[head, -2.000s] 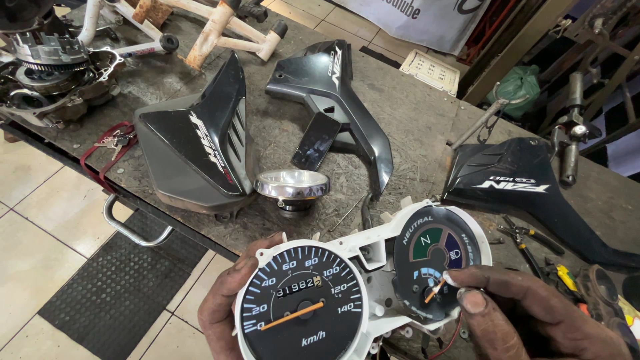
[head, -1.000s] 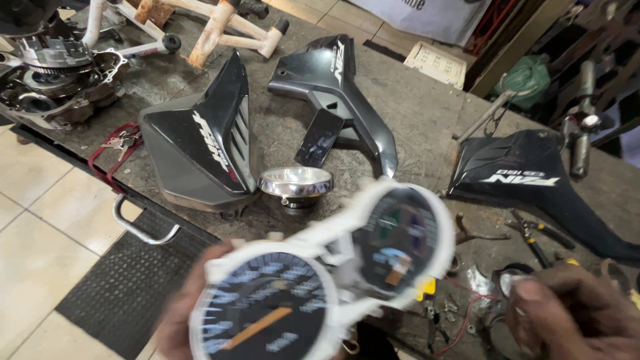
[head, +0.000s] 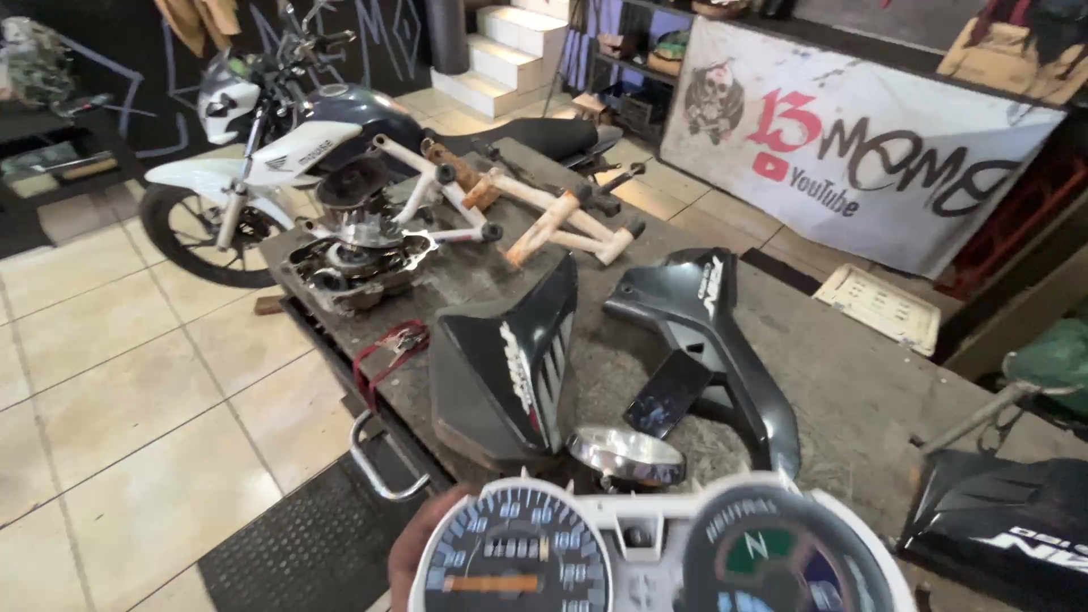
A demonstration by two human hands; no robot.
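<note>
At the bottom of the view, a white motorcycle instrument cluster [head: 642, 552] faces me, with a round speedometer on its left and an indicator dial on its right. My left hand [head: 412, 544] grips its left edge; most of the fingers are hidden behind the housing. My right hand is out of view. Just beyond the cluster lie a round chrome headlight [head: 627, 455], a black phone [head: 668, 393] and a dark side fairing [head: 510, 374]. The phone rests against a second dark fairing [head: 739, 340].
The grey workbench [head: 858, 382] also bears an opened engine [head: 361, 255], a rusty white frame part [head: 569, 217], keys on a red lanyard [head: 387, 353] and another black fairing [head: 994, 518]. A metal handle [head: 382, 476] juts from its left side. A motorcycle [head: 340, 136] stands behind.
The view has swung up and shows more of the room. My right hand, at the indicator dial two seconds ago and apart from the cluster one second ago, has left the view.
</note>
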